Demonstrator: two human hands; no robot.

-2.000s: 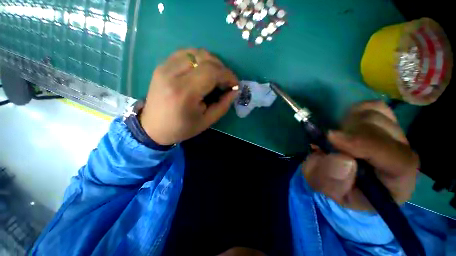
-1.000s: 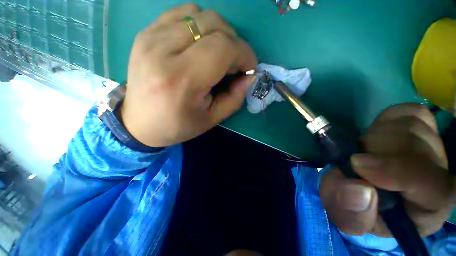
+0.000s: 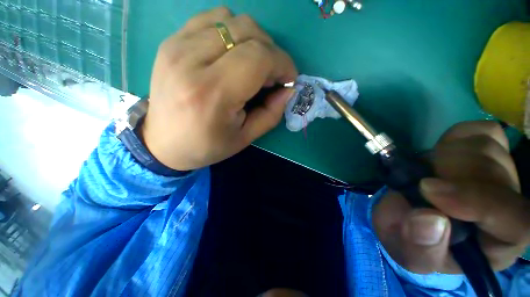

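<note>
My left hand, with a gold ring, pinches a small white wired disc between thumb and forefinger at the left edge of the cloth. A dark, shiny circuit board lies on the crumpled pale blue cloth. A thin red wire sticks out below the board. My right hand holds the soldering iron by its black handle. The iron's tip is over the cloth, just right of the board, and appears apart from it.
Clear plastic blister trays lie at the upper left. A few wired discs show at the top edge. A yellow tub stands at the right, cut off by the picture's edge. The green mat's front edge runs below the cloth.
The view has moved closer since the first frame. The iron tip came in beside the board, then drew back slightly to the right. My left hand has kept its pinch on the disc.
</note>
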